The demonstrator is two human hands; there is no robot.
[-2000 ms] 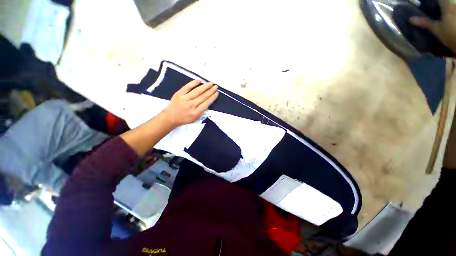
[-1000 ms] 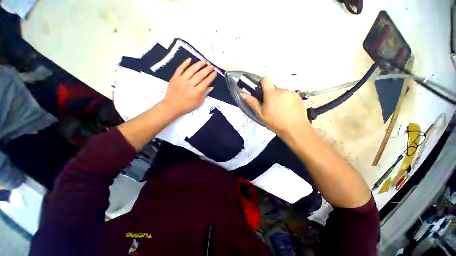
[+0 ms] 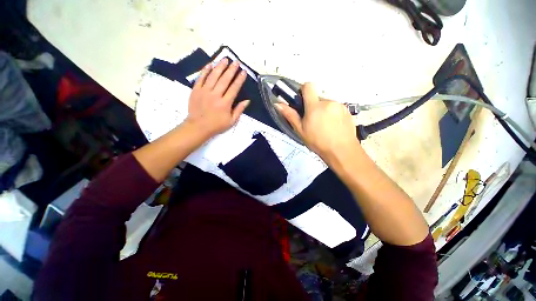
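Observation:
The dark jacket front panel (image 3: pixel 317 192) lies wrong side up along the table's near edge. White interfacing (image 3: pixel 166 103) covers much of it, with a dark rounded patch (image 3: pixel 256 167) on top. A white rectangular piece (image 3: pixel 324 224) is near its right end. White stay tape (image 3: pixel 220 57) shows at the upper left corner. My left hand (image 3: pixel 216 99) lies flat on the panel, fingers spread over the dark cloth near the tape. My right hand (image 3: pixel 322 120) grips the steam iron (image 3: pixel 282 106), which rests on the panel's far edge, its tip pointing up-left. The iron hides the edge there.
Black shears (image 3: pixel 424 22) lie at the top right. The iron rest (image 3: pixel 458 79) stands at the right, with hose and cable crossing it. A dark scrap (image 3: pixel 452 138), a wooden ruler (image 3: pixel 449 171) and a yellow piece (image 3: pixel 470 189) lie at the right edge. The cream worktable (image 3: pixel 352 53) bears small specks.
My right hand was at the iron at the top right two seconds ago and now holds it on the panel edge. My left hand has shifted slightly toward the taped corner.

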